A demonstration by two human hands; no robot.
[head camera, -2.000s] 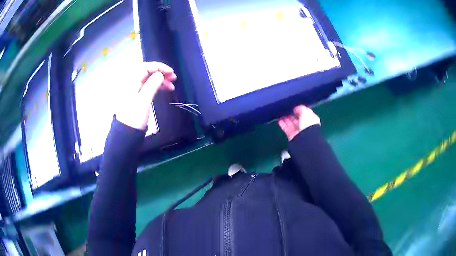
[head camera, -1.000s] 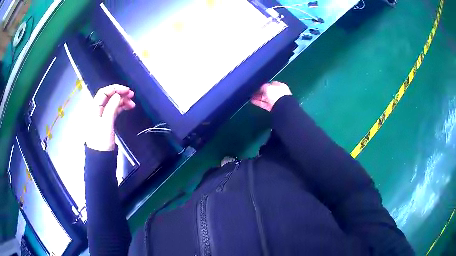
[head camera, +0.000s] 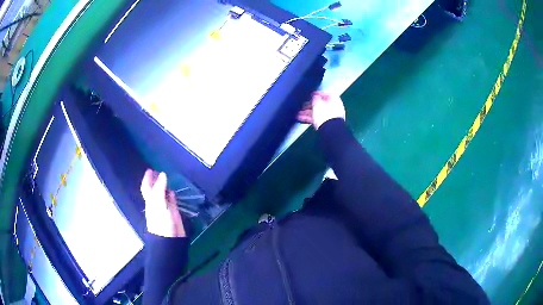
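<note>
A glaring white display panel (head camera: 205,98) with yellow tabs lies in a thick dark foam tray (head camera: 247,140) on the blue-green bench. Pale wires with dark ends (head camera: 324,15) stick out at its far right corner. My right hand (head camera: 324,110) is at the tray's near right side, fingers against or just beside it; its grip is unclear. My left hand (head camera: 161,205) is off the tray's near left corner with fingers apart, apparently empty. Thin pale wires (head camera: 189,199) show beside it.
A second panel (head camera: 89,208) in a dark tray lies to the left, with part of another beyond it. The bench edge (head camera: 381,50) runs diagonally. Green floor with yellow-black tape (head camera: 470,140) is at the right. A green curved rail (head camera: 44,77) is at the far left.
The view has turned, and the front tray shows further left and lower. My left hand has moved down towards the tray's near corner and its fingers have spread. My right hand stays at the tray's side.
</note>
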